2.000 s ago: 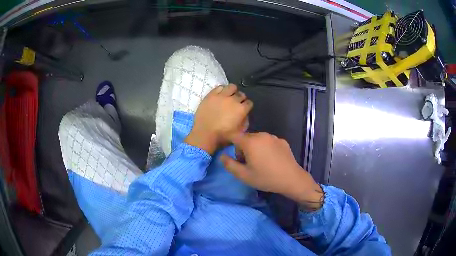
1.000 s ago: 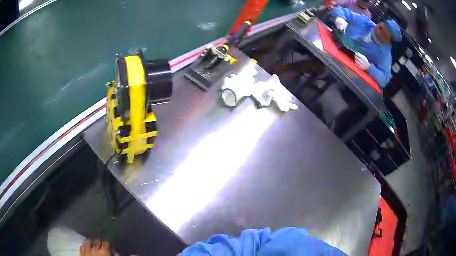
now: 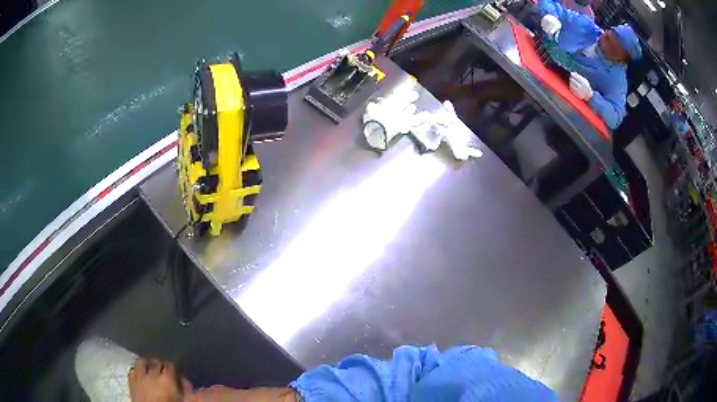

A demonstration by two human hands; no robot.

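Observation:
My right hand (image 3: pixel 159 382) is at the bottom left, bare and cut off by the lower edge. It is at the white grid-patterned leg cover (image 3: pixel 102 370); what its palm and fingers do is hidden. Its forearm runs right into a light blue sleeve (image 3: pixel 424 375). My left hand cannot be made out. White-grey knit gloves (image 3: pixel 393 118) lie crumpled on the steel table (image 3: pixel 472 259), towards its far edge, touched by no hand.
A fan wrapped in yellow-black tape (image 3: pixel 228 141) stands at the table's left corner. A dark fixture (image 3: pixel 342 85) lies behind. The green conveyor (image 3: pixel 94 78) curves along the left. A person in blue (image 3: pixel 605 67) with white gloves sits at another table with a red surface (image 3: pixel 550 78).
The view has swung from my lap to the table on the right, then shifted slightly. Both hands showed together on my lap earlier; now one shows at the lower edge. The gloves lie unmoved.

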